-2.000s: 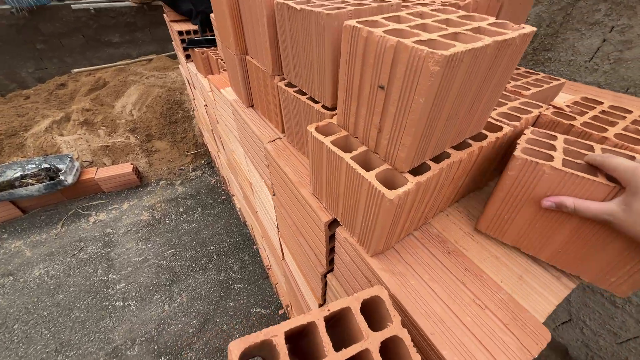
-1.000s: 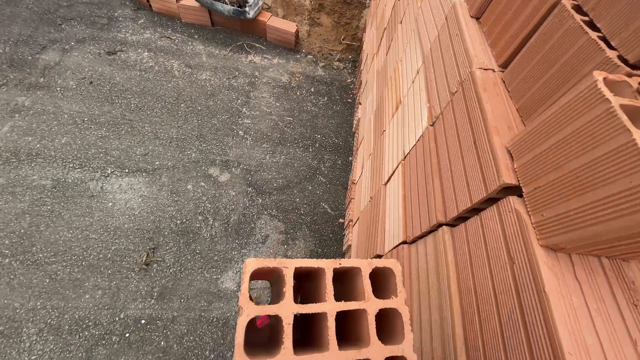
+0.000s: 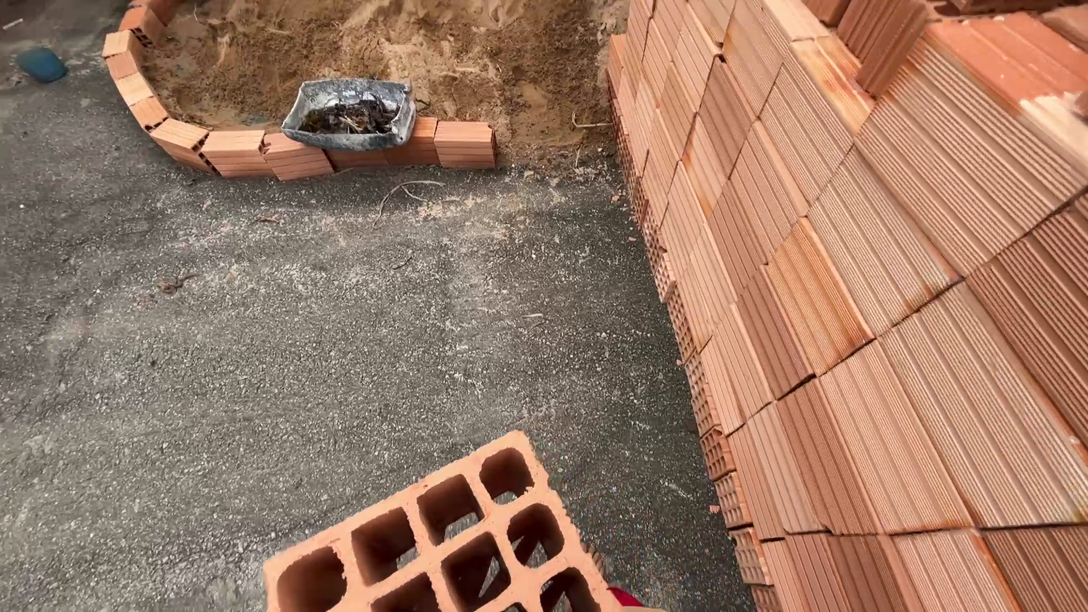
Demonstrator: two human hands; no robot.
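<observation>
A hollow clay brick (image 3: 432, 497) juts up from the bottom edge of the head view, its cell openings facing the camera and its body tilted. It is held above the asphalt, left of the tall brick stack. At its lower right edge a bit of red and a small pale patch show; whether this is a hand or sleeve cannot be told. Neither my left hand nor my right hand can be made out, and the lower part of the brick is cut off by the frame.
A tall stack of ribbed clay bricks (image 3: 901, 246) fills the right side. Ahead, a row of bricks (image 3: 234, 149) borders a sand pile (image 3: 510, 72). A grey tub (image 3: 387, 136) with dark debris rests on that row. A blue object (image 3: 41, 65) lies on the asphalt (image 3: 382, 297).
Two seconds ago a hand gripped a brick at the right, over the stack; that hand is out of view now. The brick at the bottom has tilted. The view has swung toward the ground.
</observation>
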